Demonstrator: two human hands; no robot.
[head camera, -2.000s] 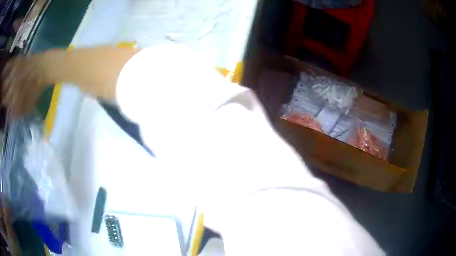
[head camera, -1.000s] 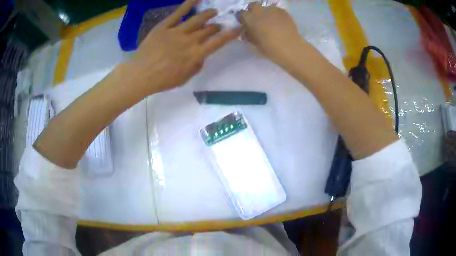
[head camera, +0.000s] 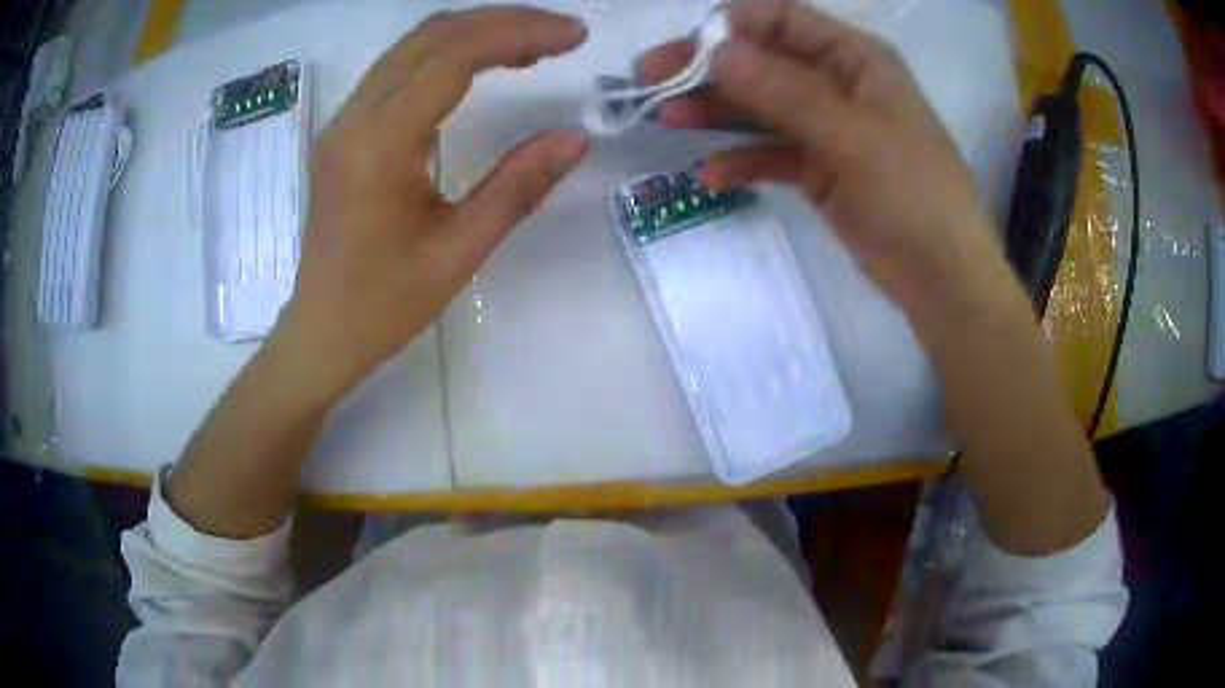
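Observation:
My right hand (head camera: 840, 135) holds a short white charging cable (head camera: 652, 97) between its fingers, above the far end of an open power bank case. The cable hangs as a small loop towards my left hand. My left hand (head camera: 390, 202) is open and empty, thumb and fingers apart, left of the cable. The white case (head camera: 746, 343) lies tilted on the foam sheet, with a green circuit board (head camera: 678, 204) at its far end, partly hidden by my right fingers.
Another open case with a green board (head camera: 253, 202) lies at the left. A closed ribbed power bank (head camera: 81, 215) with a side cable lies further left. A black electric screwdriver (head camera: 1045, 202) and its cord lie at the right. Yellow tape (head camera: 605, 496) edges the near side.
My hands have come nearer from the far side of the bench. The right now holds a cable, while the left has moved away from it. The view has shifted, and the dark green strip no longer shows.

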